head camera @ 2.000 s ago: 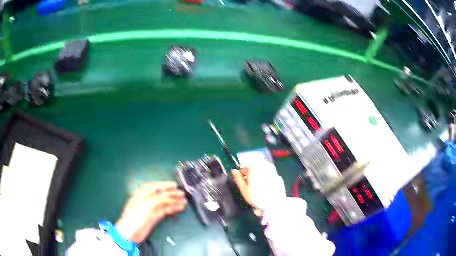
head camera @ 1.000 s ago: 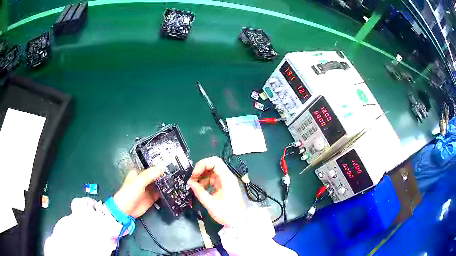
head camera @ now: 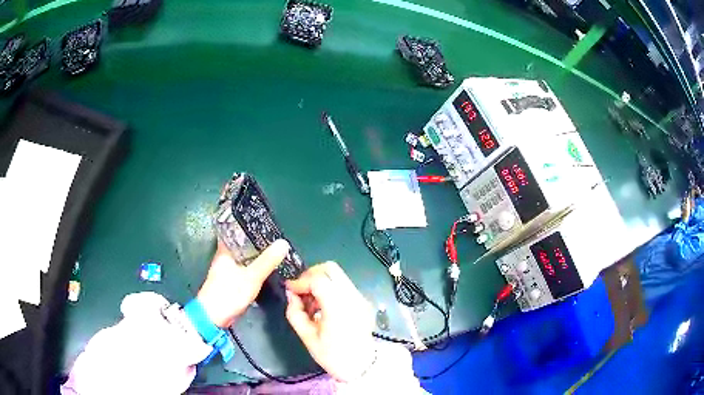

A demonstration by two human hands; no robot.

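My left hand [head camera: 235, 285] holds a trail camera [head camera: 256, 224] tilted on its side above the green mat, thumb over its dark inner face. My right hand [head camera: 328, 312] has its fingertips pinched at the camera's lower right edge; what they pinch is hidden. A black cable [head camera: 251, 361] runs from below my left hand towards the right. The printed card [head camera: 397, 199] lies on the mat to the right, with a dark slim pen [head camera: 347, 154] beside its upper left.
White power supplies [head camera: 533, 173] with red digits stand at right, with red and black clip leads [head camera: 452, 251]. A black tray [head camera: 104, 146] holding white paper [head camera: 42, 193] is at left. A small blue memory card [head camera: 150, 271] lies near it. More camera units [head camera: 306, 21] lie at the back.
The camera has been turned more onto its side in my left hand. My right hand has shifted slightly down. Earlier my hands were apart, with my right hand near the card and pen.
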